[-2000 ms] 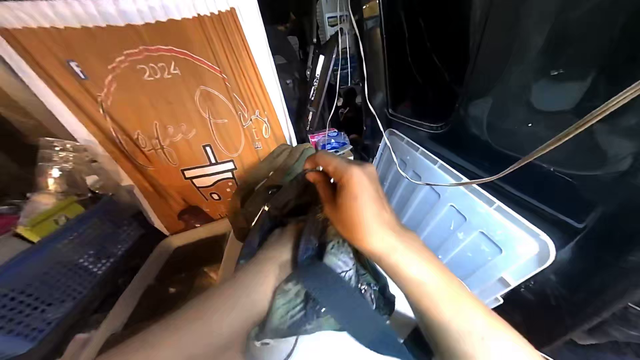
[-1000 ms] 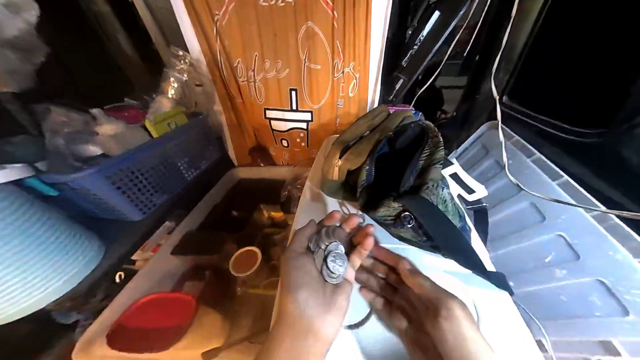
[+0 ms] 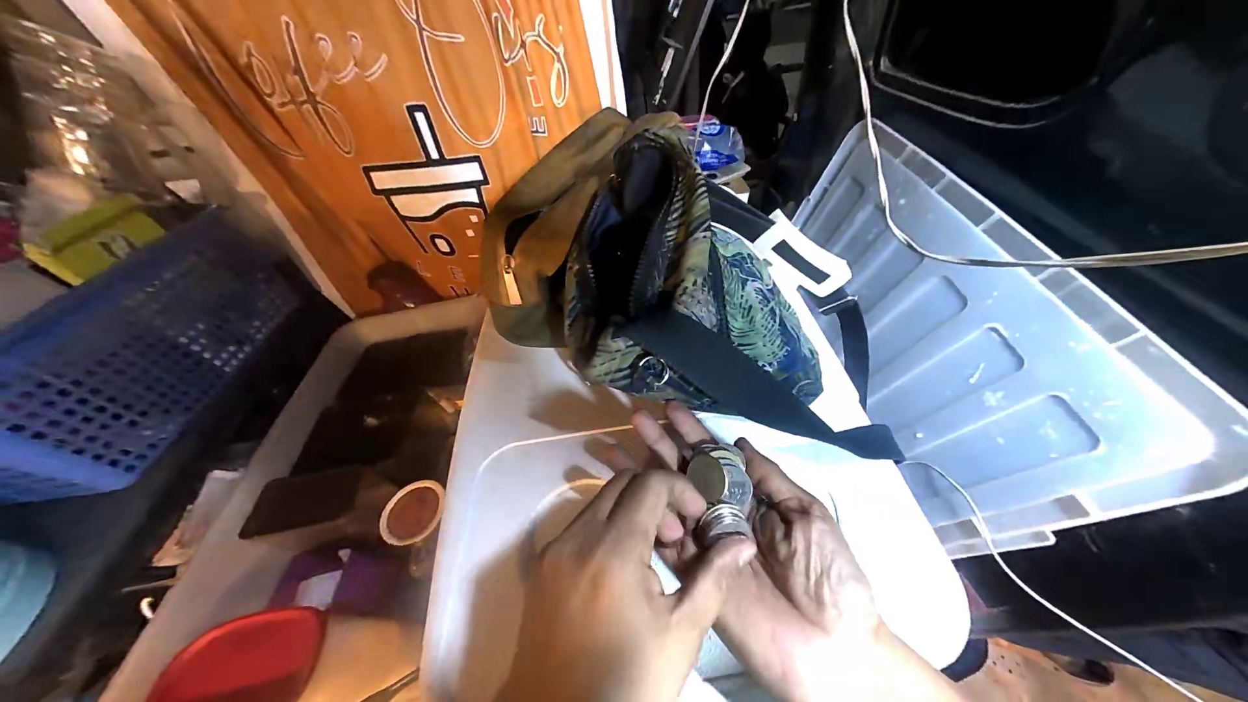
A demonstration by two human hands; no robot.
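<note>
Below the bag, my right hand (image 3: 804, 556) is palm up, cupped around a pile of silver coins (image 3: 721, 478). My left hand (image 3: 609, 565) reaches over from the left, its thumb and bent fingers against the lower coins, which stand in a small stack. Just above both hands, a patterned fabric bag (image 3: 765, 312) with a brown section (image 3: 536, 234) rests unzipped on a white lid (image 3: 517, 507). The bag's inside is dark, and its contents cannot be made out. A black strap (image 3: 731, 375) runs from it toward the right.
A translucent plastic lid or bin (image 3: 965, 361) lies at the right under a hanging cable (image 3: 897, 229). On the left are a blue perforated basket (image 3: 146, 390), a red bowl (image 3: 244, 658) and a container with dark compartments (image 3: 331, 429). A wood-look sign (image 3: 322, 107) stands behind.
My hands were at the bag two seconds ago. One second ago the coins lay in my left palm; now my right hand cups them and my left fingers touch them. The view has shifted.
</note>
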